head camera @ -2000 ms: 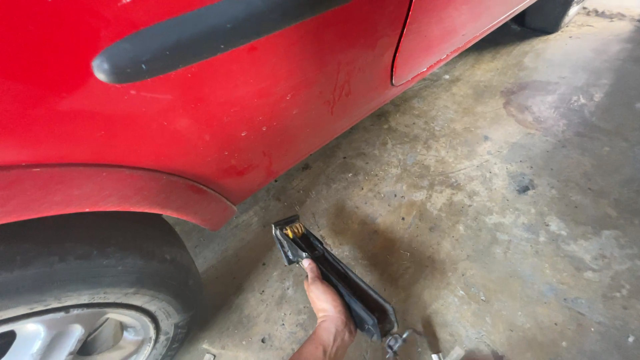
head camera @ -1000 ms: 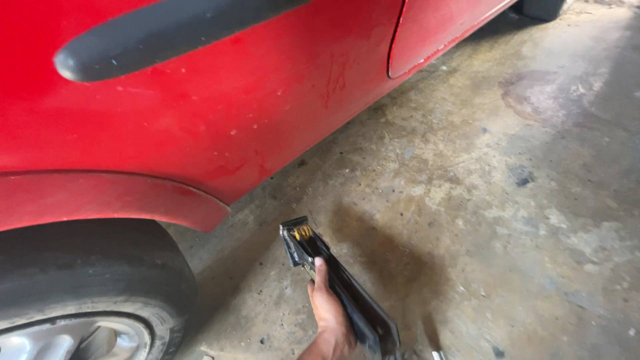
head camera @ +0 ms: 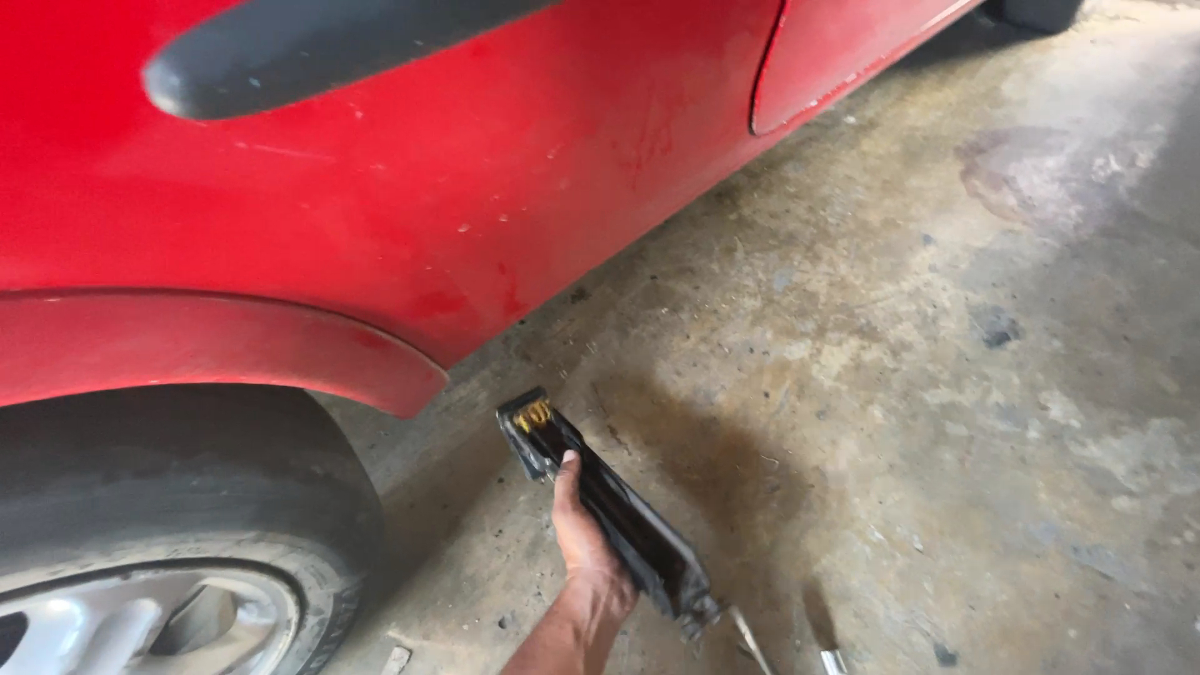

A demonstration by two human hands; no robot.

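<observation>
My left hand [head camera: 586, 548] is closed around a long black channel-shaped metal part [head camera: 628, 525], its thumb lying along the near edge. At the upper end of the part is a flat head with yellow markings [head camera: 534, 414]. A thin metal rod [head camera: 750, 642] shows at its lower end; whether it is joined to the part I cannot tell. The part is held above the concrete floor, to the right of the car's tyre. My right hand is not in view.
A red car's body panel [head camera: 375, 206] with a dark rub strip [head camera: 309, 56] fills the upper left. Below its wheel arch stands a tyre [head camera: 187, 459] on a silver wheel [head camera: 159, 619]. A shiny metal piece [head camera: 832, 662] shows at the bottom edge. Stained concrete floor [head camera: 919, 422] spreads to the right.
The hand still holds the black part. The metal fitting visible at the part's lower end two seconds ago is hidden one second ago, and a rod shows there now.
</observation>
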